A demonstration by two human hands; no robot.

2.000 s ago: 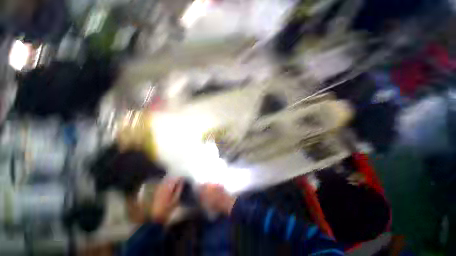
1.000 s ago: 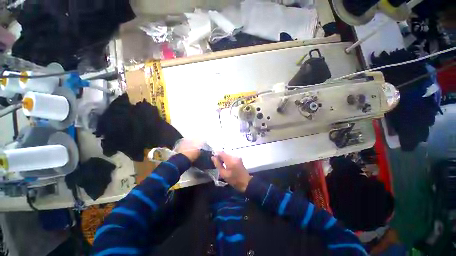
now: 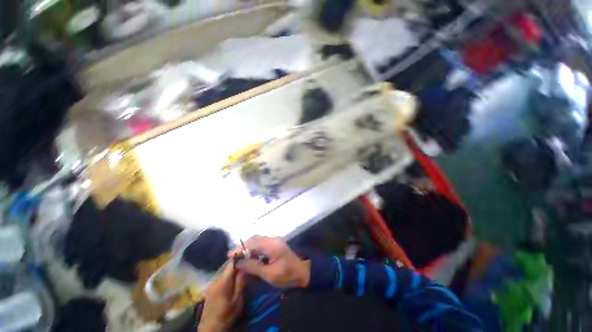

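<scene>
My left hand (image 3: 222, 299) and my right hand (image 3: 278, 262) meet at the front edge of the white sewing table. Their fingertips pinch a small dark piece (image 3: 250, 257) with something whitish at it; blur hides what it is. A clear plastic bag (image 3: 170, 275) with a dark bundle (image 3: 208, 249) inside lies just left of my hands, at the table edge. The white sewing machine head (image 3: 318, 146) lies beyond my hands, its left end washed out by bright light.
Black cloth (image 3: 110, 237) is heaped left of the machine, by yellow-taped cardboard (image 3: 144, 178). A red crate (image 3: 436, 172) with black cloth stands at the right below the table. White plastic and cloth (image 3: 259, 55) lie behind the table. The view is blurred.
The view has turned and shifted. My hands have left the plastic bag, which now lies beside them, and are together on a small dark piece.
</scene>
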